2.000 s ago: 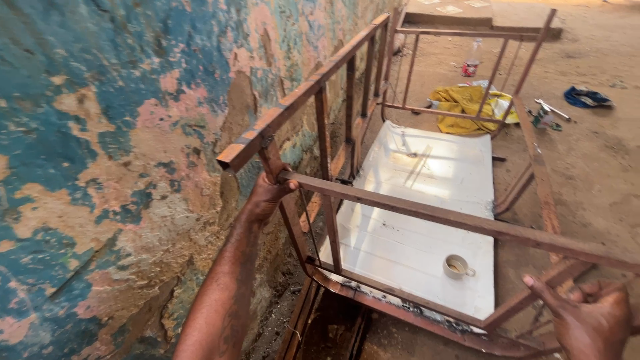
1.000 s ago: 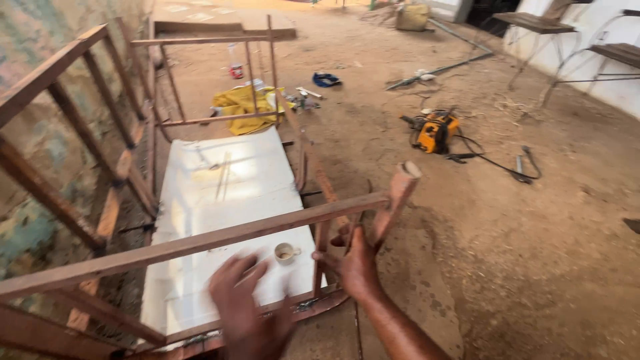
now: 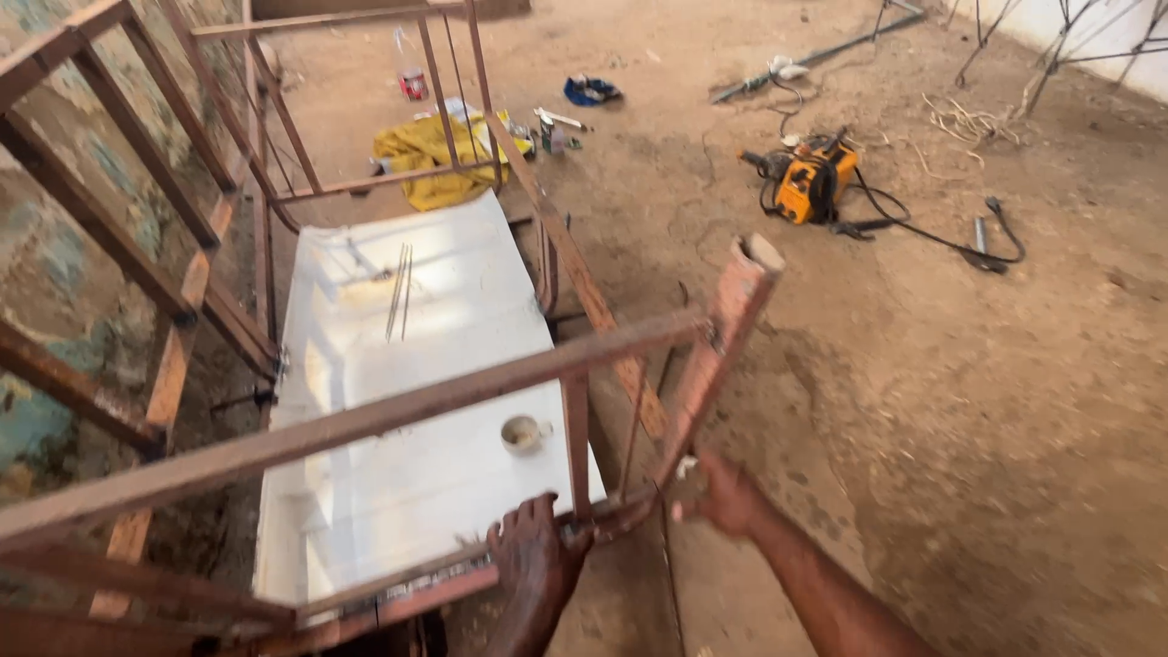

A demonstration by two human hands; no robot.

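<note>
A welded frame of rusty brown metal bars (image 3: 392, 411) spans the view. My left hand (image 3: 538, 547) is closed over its lower front bar, close to a short upright. Beside the frame's right corner, my right hand (image 3: 725, 497) has its fingers apart, near the foot of a slanted open-ended tube (image 3: 721, 338); whether it touches the tube I cannot tell. Inside the frame lies a white sheet (image 3: 438, 365), bearing a small cup (image 3: 522, 435) and several thin rods (image 3: 400, 292).
A yellow and black machine with a cable (image 3: 812, 182) lies on the dirt floor at right. Beyond the frame are a yellow cloth (image 3: 424, 155), a bottle (image 3: 411, 78) and a blue item (image 3: 591, 89). A worn painted wall (image 3: 73, 210) borders the left.
My left hand held the frame's upper corner by the wall two seconds ago; now it is on the lower front bar. My right hand has moved down the slanted tube. The view has swung right.
</note>
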